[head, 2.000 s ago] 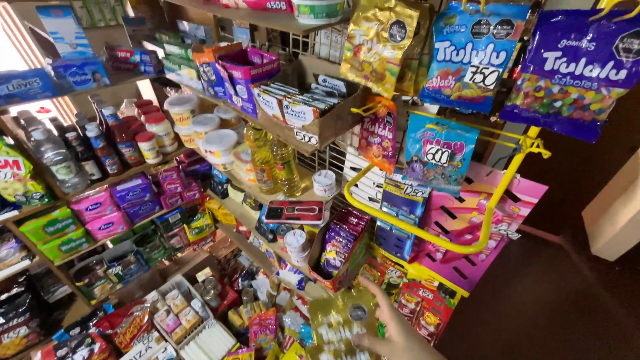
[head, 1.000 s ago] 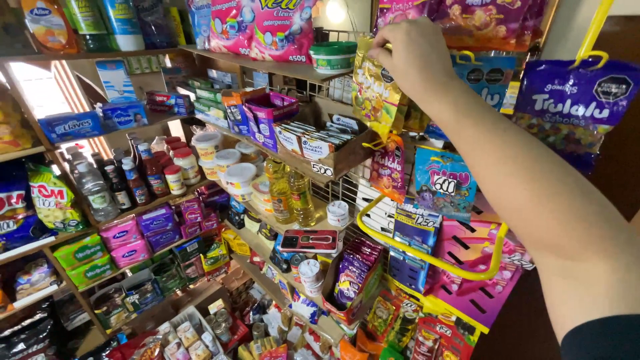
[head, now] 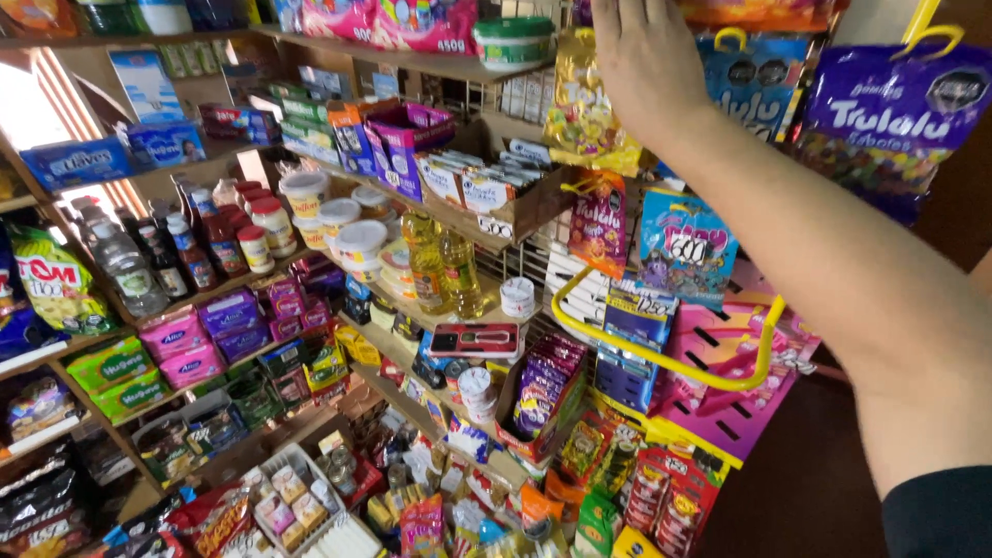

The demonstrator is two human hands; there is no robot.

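Note:
My right hand (head: 655, 74) reaches up from the right to the top edge, in front of a hanging rack. Its fingertips are cut off by the frame, so their grip is hidden. Beside and partly behind it hangs a gold candy bag (head: 585, 116). A blue candy bag (head: 752, 74) hangs behind the wrist, and a large purple candy bag (head: 883, 116) hangs farther right. Below the hand are a small red-pink candy bag (head: 598, 221) and a light-blue candy bag (head: 686, 248). My left hand is out of view.
A yellow metal hoop (head: 666, 360) sticks out below the bags. Shelves to the left hold oil bottles (head: 461, 271), tubs (head: 360, 240), sauce bottles and packets. An open carton of sachets (head: 535, 194) sits left of the hanging bags. Several snack packets lie low down.
Two seconds ago my hand was at the bottom of the view with a gold candy bag. A second ago it was up at the hanging gold bag's top; now its fingertips leave the frame.

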